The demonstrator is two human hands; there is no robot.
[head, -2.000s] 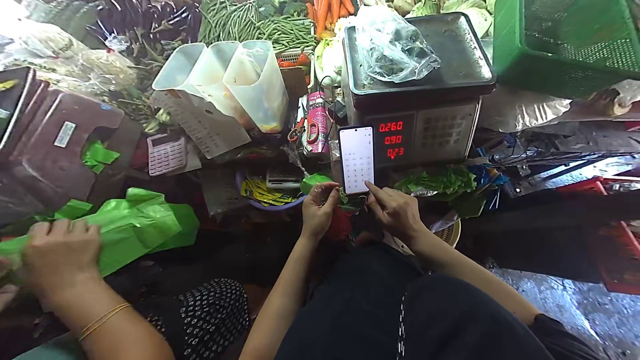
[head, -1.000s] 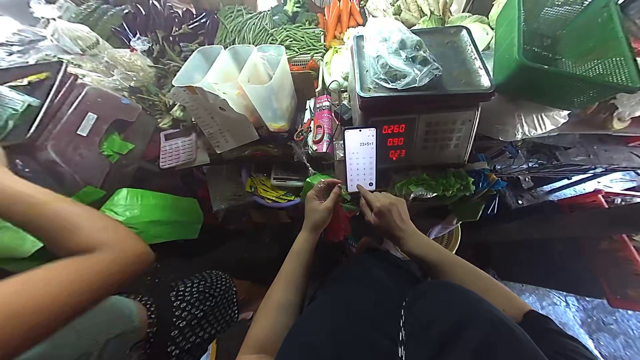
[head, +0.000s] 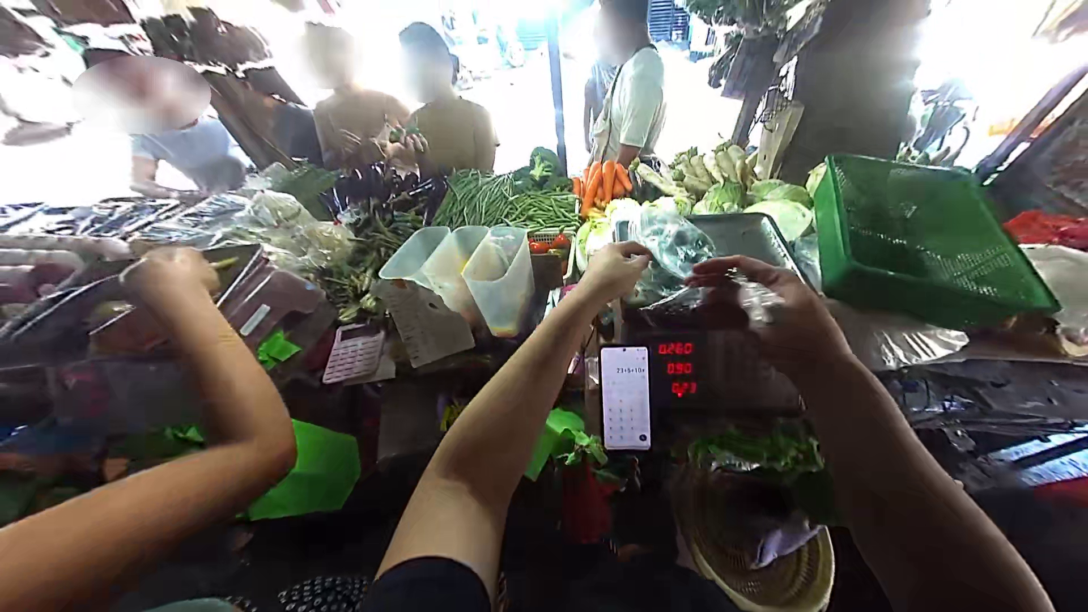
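Note:
My left hand (head: 618, 270) is at the left side of a clear plastic bag (head: 676, 238), its fingers near or on the plastic; a firm hold cannot be told. My right hand (head: 756, 293), somewhat blurred, is at the bag's right side with fingers spread. The bag lies on the metal tray (head: 748, 234) of a digital scale (head: 722, 370) with red lit digits. Below my hands a smartphone (head: 625, 398) showing a calculator stands upright against the scale's front. Green leafy vegetables (head: 752, 448) lie below the scale.
Clear plastic containers (head: 497, 285) and a pink calculator (head: 354, 353) are on the left. A green plastic basket (head: 935, 246) is to the right. Carrots (head: 602, 184) and green beans (head: 501, 204) lie behind. A co-worker's arm (head: 229, 374) reaches in at left; several people stand beyond the stall.
Both my hands have moved from the smartphone up and forward to the plastic bag on the scale. The view has tilted up. The co-worker's hand is now over the stall's left side.

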